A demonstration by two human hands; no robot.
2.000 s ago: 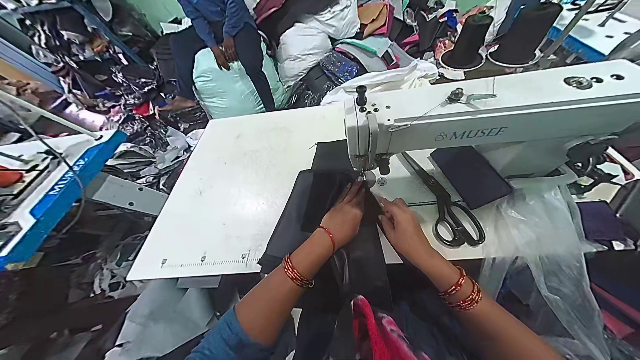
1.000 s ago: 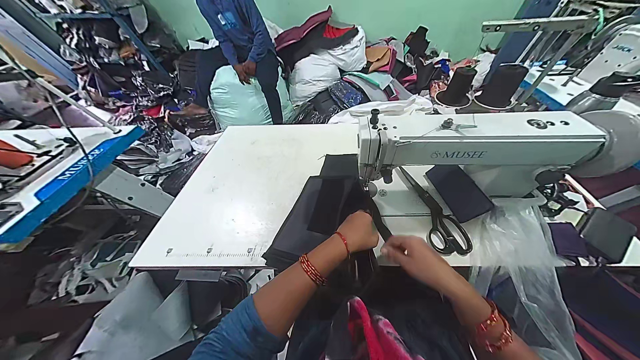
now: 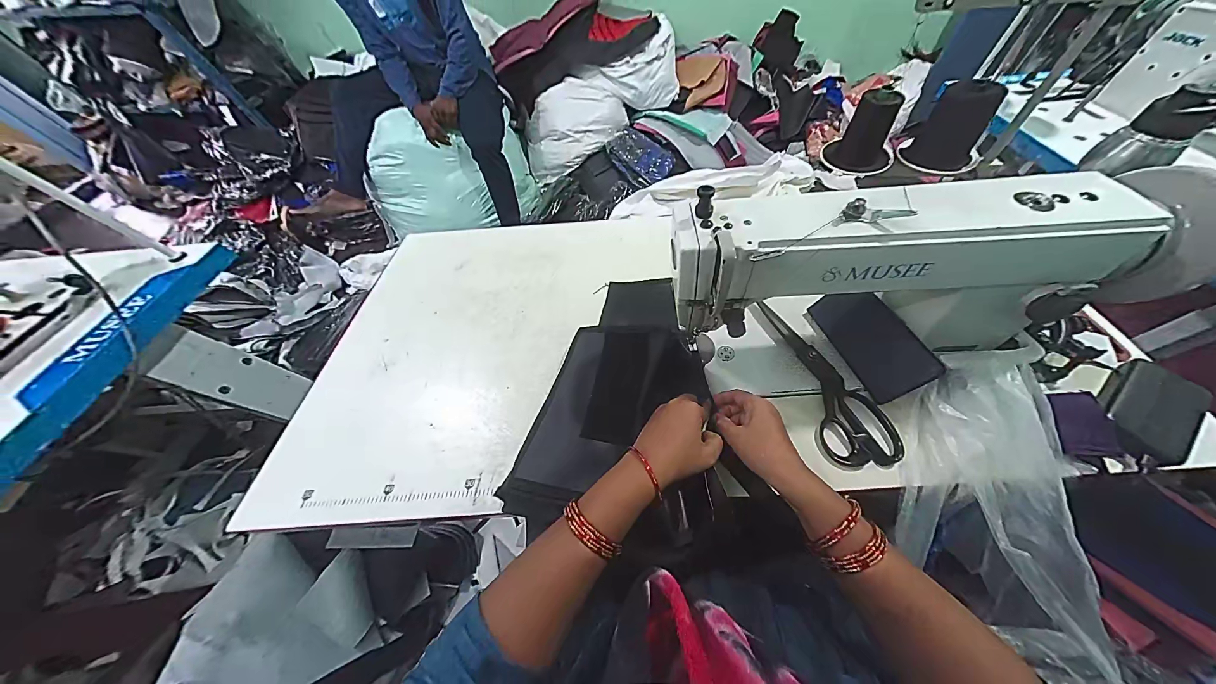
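Black fabric point(image 3: 570, 408) lies on the white table left of the needle of a Musee sewing machine point(image 3: 912, 256) and hangs over the front edge. My left hand point(image 3: 679, 437) pinches the fabric's right edge, in front of the presser foot. Close beside it, my right hand point(image 3: 755, 432) has its fingertips on the same edge. Black-handled scissors point(image 3: 836, 399) lie right of my right hand, blades toward the machine. A dark folded piece point(image 3: 874, 347) rests under the machine arm. The fabric beneath my fingers is partly hidden.
A person point(image 3: 427, 66) sits behind the table on a pale green sack point(image 3: 418, 180). Black thread cones point(image 3: 950, 123) stand behind the machine. Clear plastic sheeting point(image 3: 997, 456) drapes over the table's right front. Another machine table point(image 3: 123, 332) is at the left, with scraps around it.
Both hands have moved back from the presser foot along the fabric's edge. My right hand, slightly apart from the left a second ago, is now close beside it.
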